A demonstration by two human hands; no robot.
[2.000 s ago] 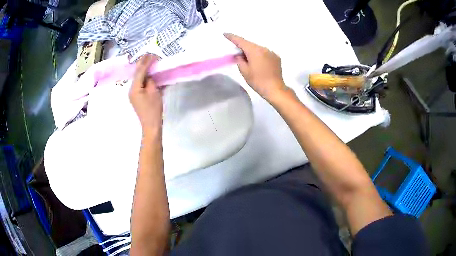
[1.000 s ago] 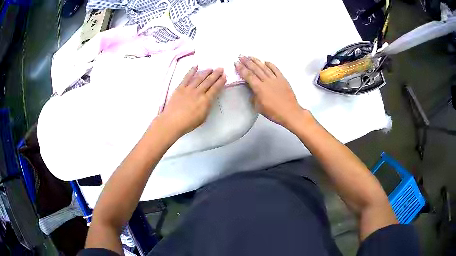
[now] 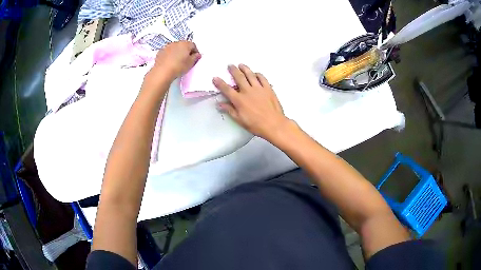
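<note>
The pale pink garment (image 3: 199,84) lies over the padded board (image 3: 195,138), washed out to near white, with a pink edge between my hands and a thin pink trim line running toward me on the left. My left hand (image 3: 176,58) has its fingers curled and pinched on the garment at its upper left edge. My right hand (image 3: 256,103) lies palm down with fingers apart at the right end of the pink edge, partly covering it. The steam iron (image 3: 358,64), with its yellow-brown handle, stands on the table at the right, untouched.
A grey-and-white checked garment pile (image 3: 150,20) lies behind the board, with a pale wooden block (image 3: 88,37) at its left. A whitish hose (image 3: 422,23) runs right from the iron. A blue plastic stool or basket (image 3: 422,203) stands on the floor at right.
Both hands were flat on the garment near the board tip. My left hand has moved up and left and closed on the cloth. My right hand has shifted slightly left and down.
</note>
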